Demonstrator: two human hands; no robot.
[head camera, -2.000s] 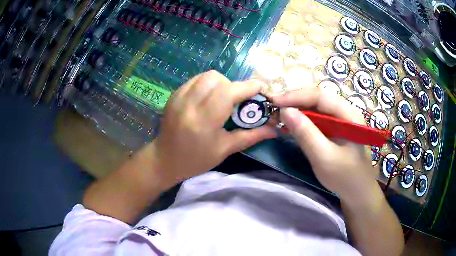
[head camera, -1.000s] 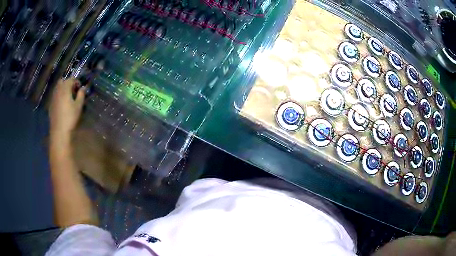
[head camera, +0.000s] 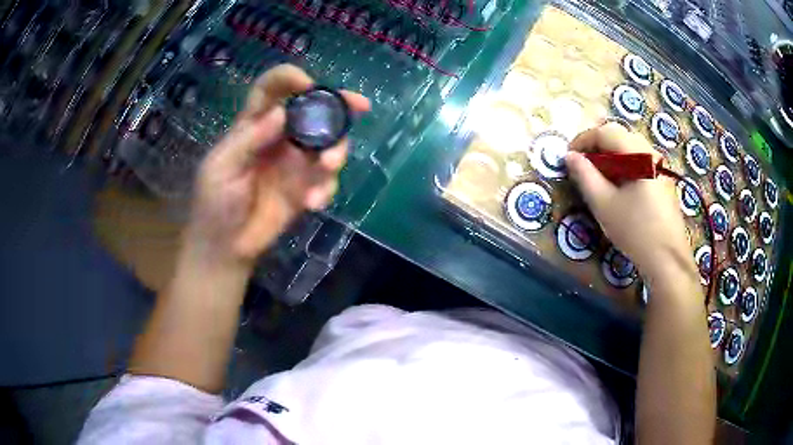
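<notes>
My left hand (head camera: 252, 174) holds a small round loudspeaker (head camera: 318, 119) by its rim between fingers and thumb, dark front up, above the left supply tray. My right hand (head camera: 622, 187) holds the red test probe (head camera: 623, 166) over the filled-side tray (head camera: 487, 228); its fingertips are at the edge of a loudspeaker (head camera: 550, 155) lying in a pocket. The probe tip is hidden by the fingers. A red lead (head camera: 709, 213) runs from the probe's rear past the wrist.
Rows of white-ringed loudspeakers (head camera: 529, 206) lie in the right tray. The clear supply tray (head camera: 322, 252) at left holds dark loudspeakers (head camera: 269, 33) on edge with red wires. More stacked trays stand far left. A round white-rimmed device is cut off at upper right.
My left hand has come back from the far left with a loudspeaker. My right hand has returned from the lower right edge to the right tray with the red probe.
</notes>
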